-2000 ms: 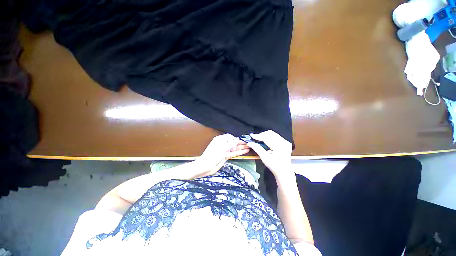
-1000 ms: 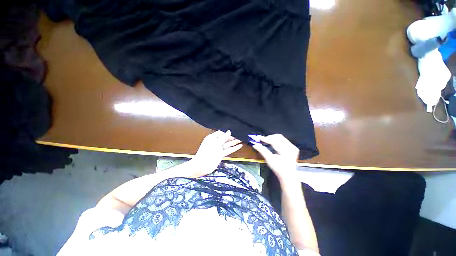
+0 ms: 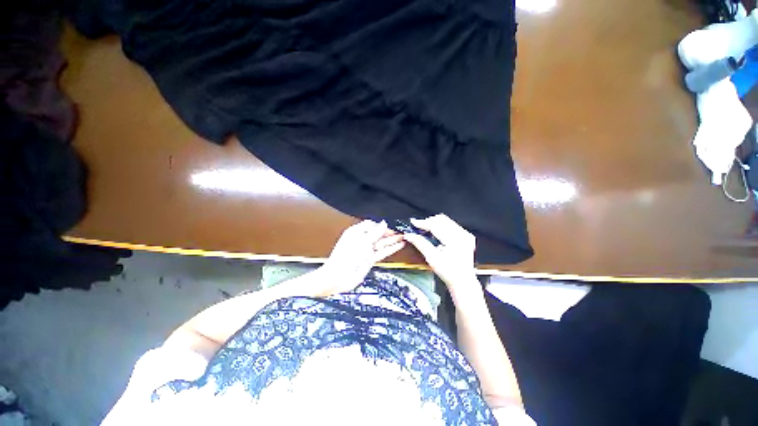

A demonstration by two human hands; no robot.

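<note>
A black tiered dress (image 3: 357,108) lies spread on the table, its gathered skirt running down to the front edge. Its hem (image 3: 415,218) reaches my hands, and a hem corner lies to the right of them. My left hand (image 3: 360,254) pinches the hem edge with its fingertips. My right hand (image 3: 446,248) is close beside it, almost touching, with its fingers closed around a small dark tool (image 3: 406,227), which looks like thread snips. The tool lies at the hem between the hands; most of it is hidden by my right hand and hard to tell from the black cloth.
The glossy brown table (image 3: 598,125) has a curved yellowish front edge. Dark garments (image 3: 37,183) hang over its left side. A white mask (image 3: 721,125) and other clutter lie at the right. Black cloth (image 3: 598,349) is below the table at the right.
The view has shifted, so the dress sits further right than two seconds ago. Since one second ago, my right hand has moved left, closer to my left hand, with the dark tool.
</note>
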